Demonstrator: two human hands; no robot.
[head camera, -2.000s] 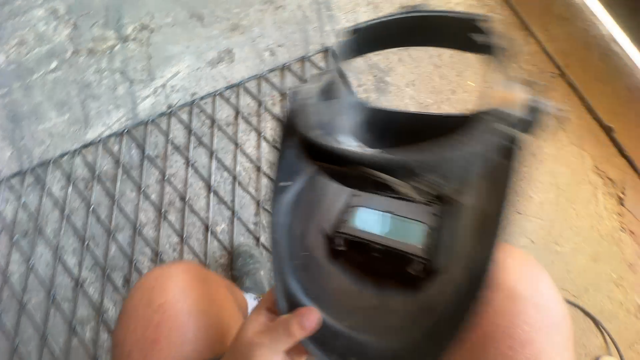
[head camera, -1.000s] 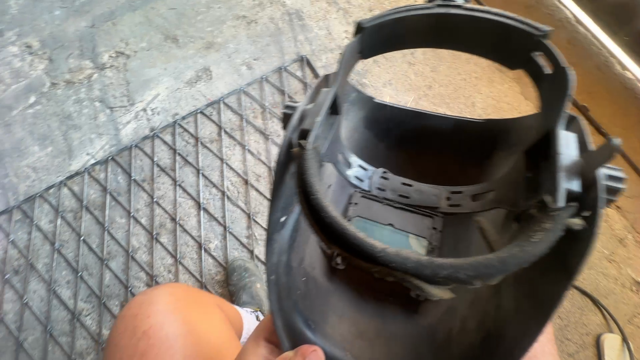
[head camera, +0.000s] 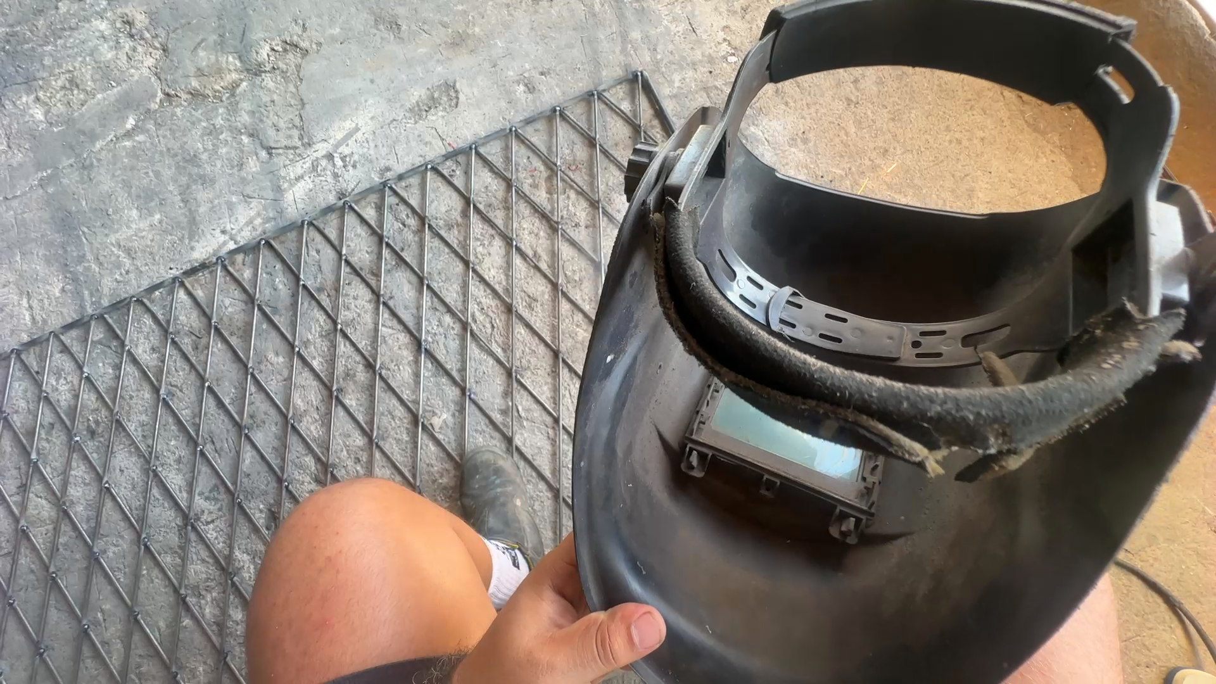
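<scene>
A black welding helmet (head camera: 646, 532) fills the right half of the view, its hollow inside facing me. My left hand (head camera: 570, 622) grips its lower left rim, the thumb lying on the inner face. The helmet's headband (head camera: 826, 332) stands up at the top, with a worn, frayed sweatband (head camera: 855, 394) across its front. Inside the shell sits the rectangular lens (head camera: 784, 437) in its black frame, reflecting light. My right hand is not in view.
A welded metal bar grille (head camera: 380, 313) with a diamond pattern lies on the rough concrete floor (head camera: 237, 85). My bare knee (head camera: 370, 570) and a dark boot (head camera: 499, 503) are left of the helmet. A cable (head camera: 1168, 598) runs at the lower right.
The helmet has tilted, so that the sweatband and headband now show more fully over the lens than two seconds ago. My left hand has stayed at its lower left rim.
</scene>
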